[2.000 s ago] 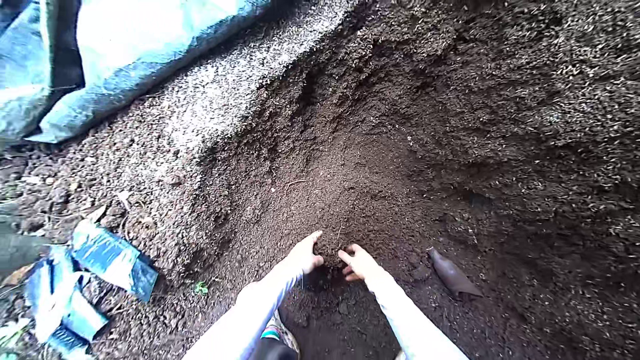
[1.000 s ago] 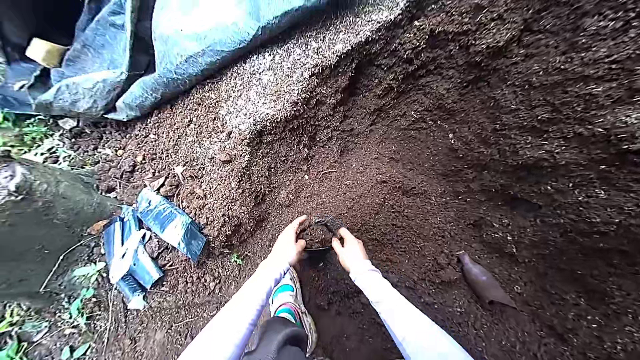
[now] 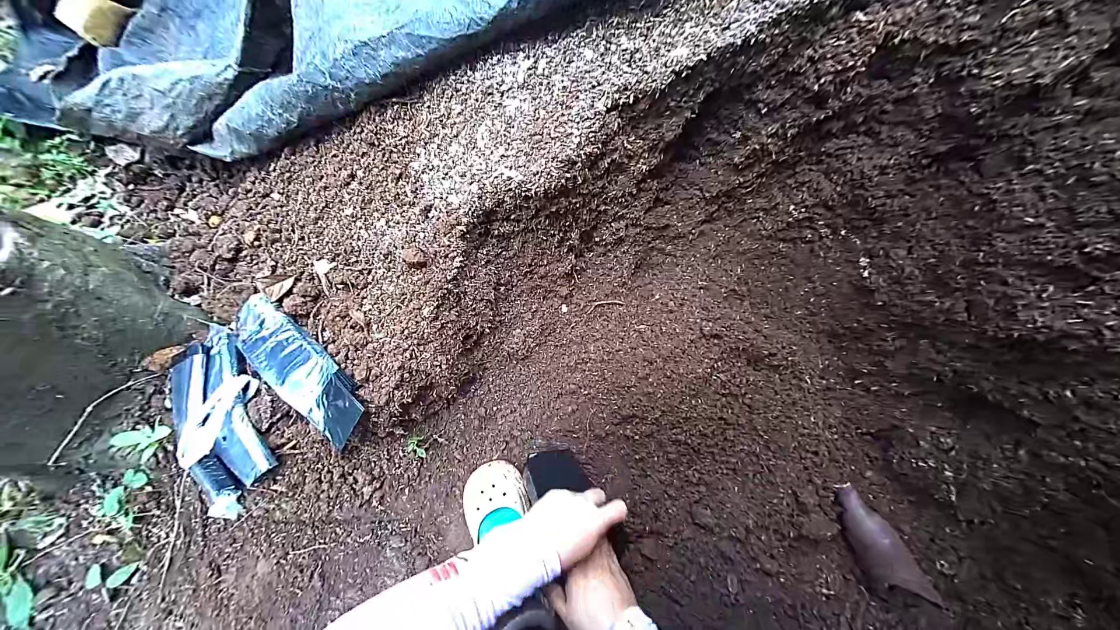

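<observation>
Near the bottom centre, a small black plastic bag [image 3: 556, 471] shows beyond my left hand [image 3: 577, 523], whose fingers curl against its near part. My right hand [image 3: 600, 588] lies lower, partly covered by the left hand and wrist; its fingertips are hidden. What the bag holds cannot be seen. Around and beyond the hands is loose dark brown soil mix [image 3: 665, 367]. On the soil to the right rests a brown bottle-shaped scoop [image 3: 884, 547], its narrow neck pointing away from me.
Flattened black plastic bags [image 3: 297, 372] lie at left, beside a large grey rock [image 3: 79, 332]. A grey-blue tarp [image 3: 350, 61] covers ground at the upper left. The soil heap rises along the right. My light clog [image 3: 492, 494] stands just left of the bag.
One second ago my hands were apart on either side of a dark rounded opening with soil in it; now they overlap, the left above the right. The view has shifted somewhat.
</observation>
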